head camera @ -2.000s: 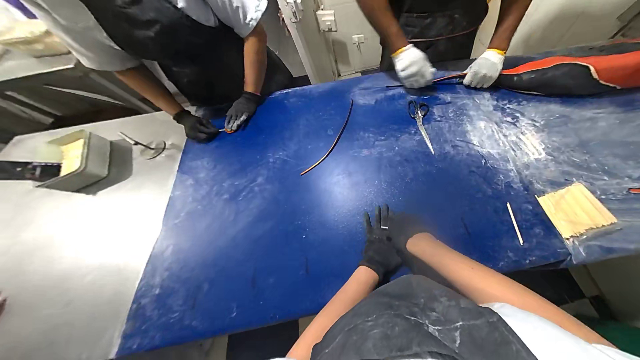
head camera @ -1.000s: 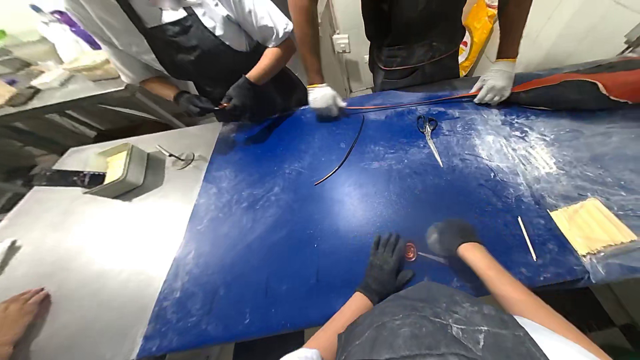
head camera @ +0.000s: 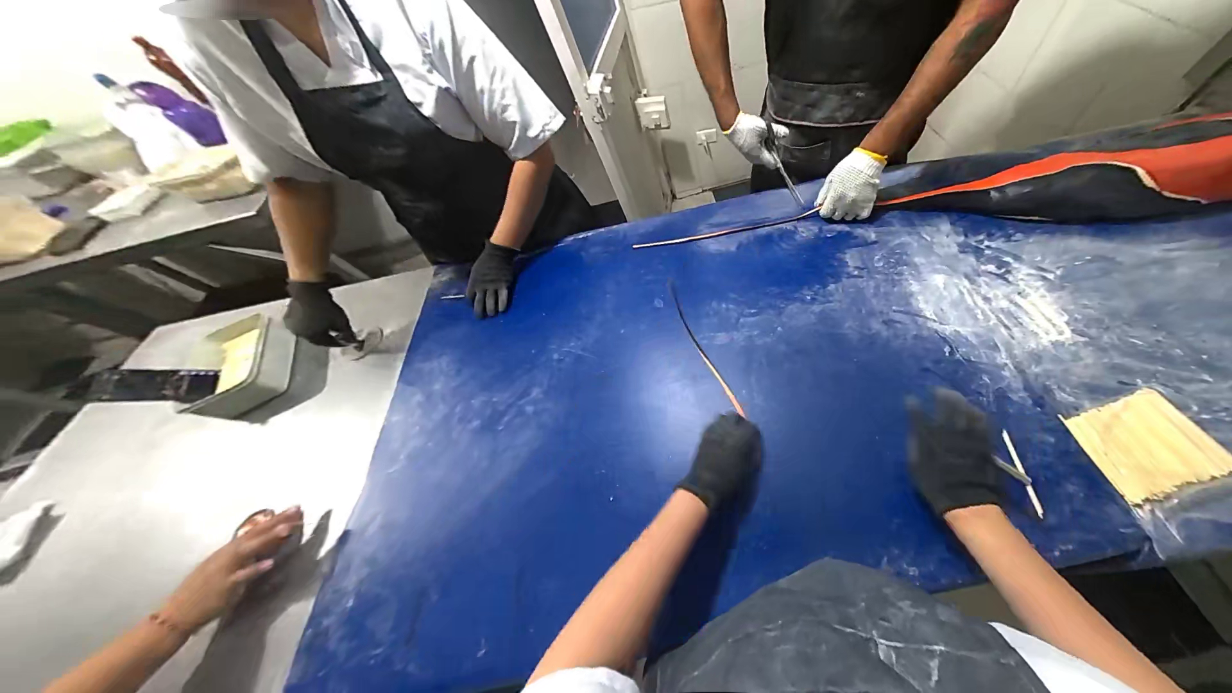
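Observation:
My left hand [head camera: 729, 460], in a black glove, is closed around the near end of a thin dark and orange candy-like rope [head camera: 705, 358] lying on the blue mat [head camera: 539, 462]. At the right, my right hand [head camera: 951, 450], also black-gloved and blurred by motion, has its fingers apart over the mat. A thin stick [head camera: 1011, 470] shows at its wrist side; whether the hand holds it is unclear. Another pale stick [head camera: 1022, 474] lies just beside it. Between the two hands is bare blue surface.
A stack of wooden sticks [head camera: 1150, 445] lies at right. Across the mat, a co-worker in white gloves holds scissors [head camera: 784, 171] at another rope, beside a thick black and orange mass [head camera: 1059, 178]. A black-gloved co-worker stands near a metal tray [head camera: 245, 366]; another person's bare hand rests at lower left.
My left hand has moved from the lower middle onto the rope's near end, and my right hand has moved right, toward the sticks. The scissors, earlier on the mat, are in a white-gloved hand.

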